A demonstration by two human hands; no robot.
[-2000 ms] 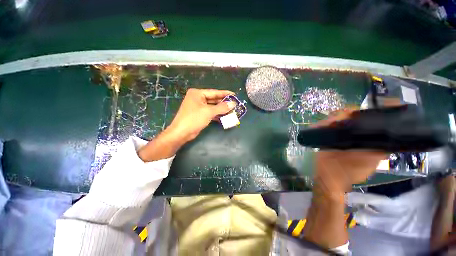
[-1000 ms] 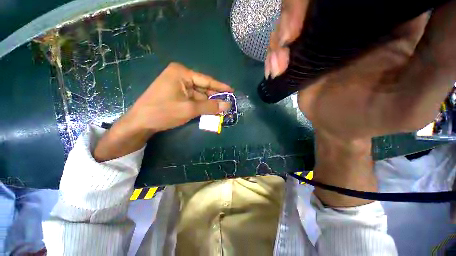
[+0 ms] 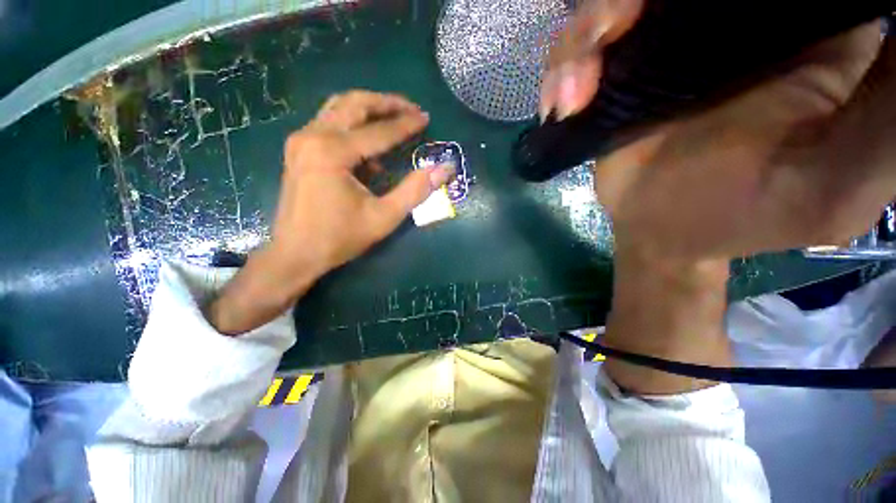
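Note:
A small rounded black electronic unit (image 3: 458,187) lies near the middle of the bench, with a white block and yellow strip at its lower left. My left hand (image 3: 339,187) is at its left, the thumb on the unit and the other fingers spread and raised above it. My right hand (image 3: 747,182) is large and near the camera, gripping the black electric screwdriver (image 3: 639,98). Its narrow end points left, to the right of the unit and apart from it in the picture. The bit cannot be made out.
A grey speckled disc (image 3: 491,54) sits behind the unit, partly covered by my right fingers. A black cord (image 3: 688,371) crosses my right wrist. A pale rail (image 3: 147,49) curves along the bench's back left. Part of a parts tray (image 3: 855,251) shows at the right edge.
The view has moved closer since the first frame. The driver, first farther right, is raised large near the camera. My left fingers have lifted and spread since the last frame, leaving the thumb on the unit.

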